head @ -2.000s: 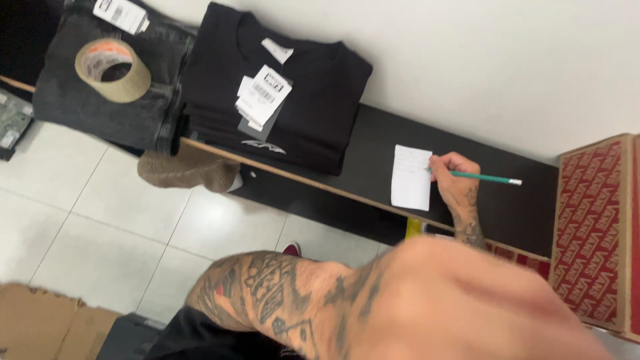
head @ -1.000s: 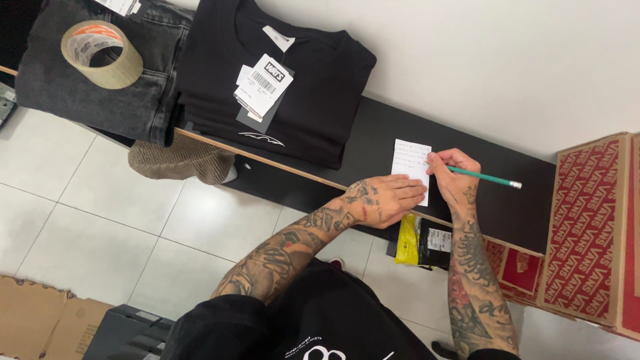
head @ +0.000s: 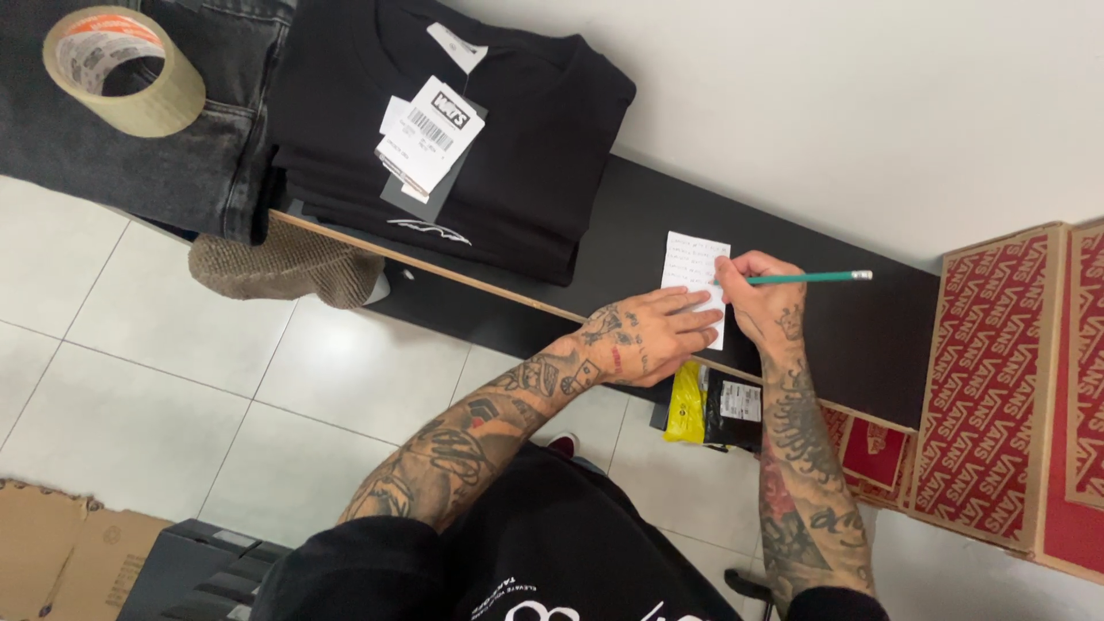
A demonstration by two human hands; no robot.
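Observation:
My right hand [head: 761, 302] grips a green pencil [head: 815, 278], its tip at the paper and its white eraser end pointing right. Under it a small white sheet of paper [head: 697, 248] with several handwritten lines lies on the black shelf [head: 849, 345]. My left hand [head: 651, 336] rests flat, fingers spread over the lower part of the sheet. Left of the paper is a stack of folded black T-shirts [head: 526, 147] with white hang tags [head: 431, 136] on top. A roll of clear packing tape [head: 164, 99] sits on folded dark jeans [head: 207, 172] at the far left.
Red and brown Vans boxes [head: 992, 388] stand at the right. Below the shelf are a yellow and black package [head: 687, 404] and a brown ribbed textile item [head: 276, 263]. Flattened cardboard [head: 78, 552] and dark boxes [head: 207, 561] lie at the lower left. A white wall runs behind the shelf.
Two seconds ago my left forearm was raised close to the camera; by one second ago the left hand lay on the paper. Since then it has shifted slightly down the sheet. The right hand keeps the pencil.

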